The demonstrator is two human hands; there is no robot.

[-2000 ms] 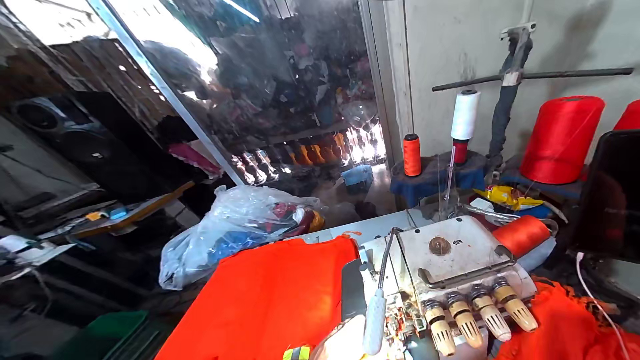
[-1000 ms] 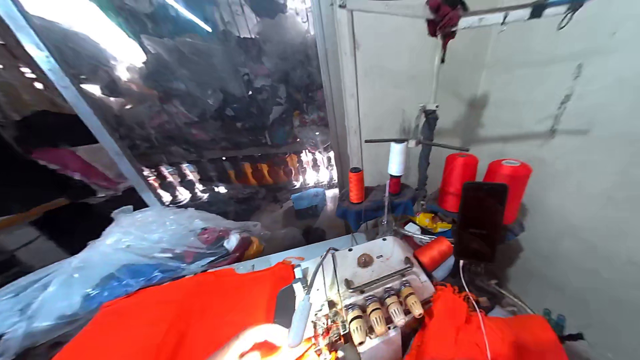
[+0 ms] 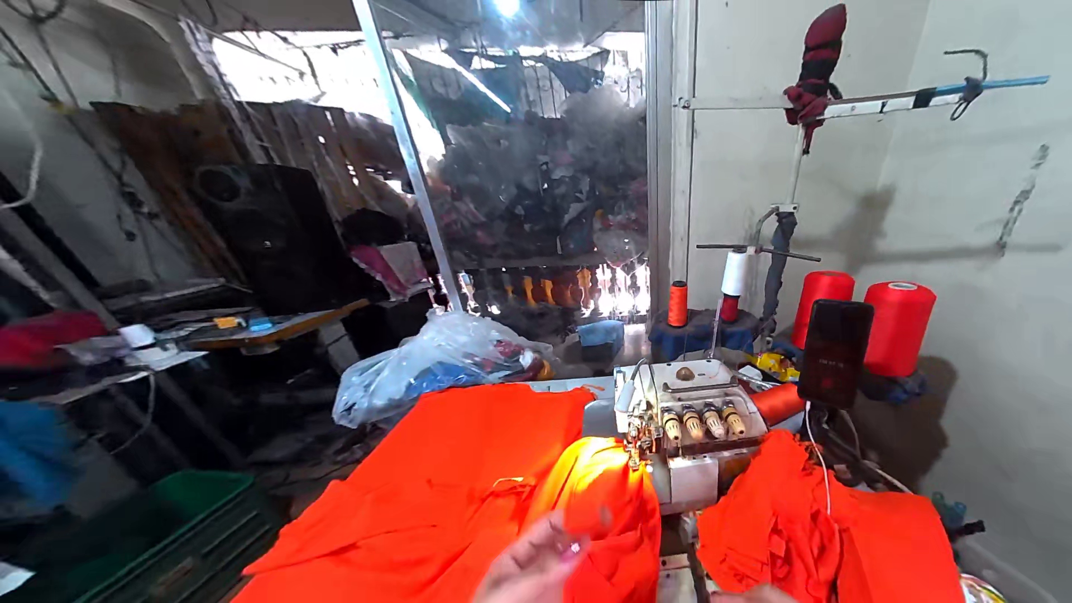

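Note:
A white overlock sewing machine (image 3: 691,402) with several tension dials stands on the table. Orange-red fabric (image 3: 435,486) spreads to its left, one lit fold reaching the needle area. My left hand (image 3: 540,557), blurred, is over this fabric in front of the machine, thumb and fingers near each other; whether it pinches anything is unclear. Only a sliver of my right hand (image 3: 754,595) shows at the bottom edge, below a second pile of orange-red fabric (image 3: 821,519); its grip is hidden.
A plastic bag (image 3: 427,360) lies behind the fabric. Red thread cones (image 3: 900,327) and a phone (image 3: 836,352) with a white cable stand right of the machine. A green crate (image 3: 184,519) is on the floor at left.
The view has tilted and widened. The lit hand close by the needle area one second ago is now lower, in front of the machine. A sliver of my right hand has come into view.

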